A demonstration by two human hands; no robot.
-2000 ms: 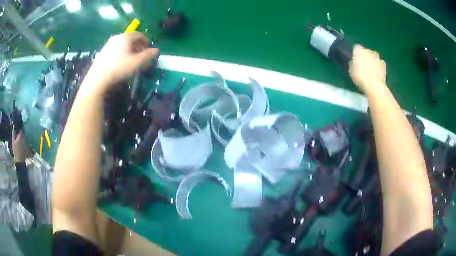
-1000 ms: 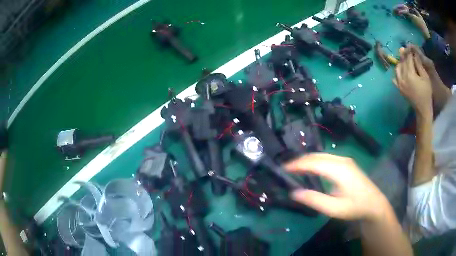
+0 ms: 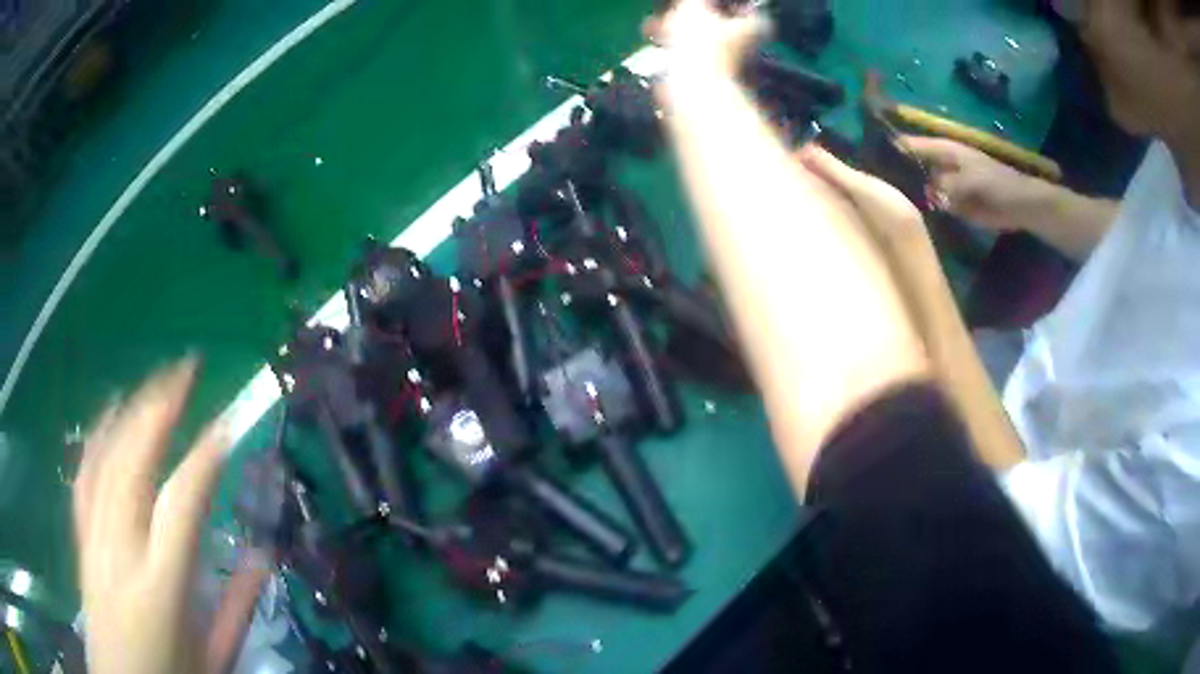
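Observation:
Black heads with cylindrical handles (image 3: 641, 500) lie heaped on the green bench, with thin red wires and tiny white connectors across them. One head shows a bright round silvery part (image 3: 467, 432); another has a greyish square face (image 3: 576, 392). My right hand (image 3: 708, 42) reaches over the far end of the heap at the top edge, overexposed and blurred; whether it holds anything cannot be told. My left hand (image 3: 142, 514) is blurred at lower left, fingers apart and empty, partly in front of pale curved bands (image 3: 273, 635).
A single black unit (image 3: 248, 221) lies on the darker green surface beyond the white strip (image 3: 441, 237). At right, another person in a light sleeve (image 3: 1105, 507) has a hand (image 3: 980, 182) beside a yellow-handled tool (image 3: 980, 138). A small black part (image 3: 982, 79) lies at upper right.
The view has turned right, shifting the heap left and down. My right hand has moved from the near handles to the heap's far end. My left hand now shows open at lower left.

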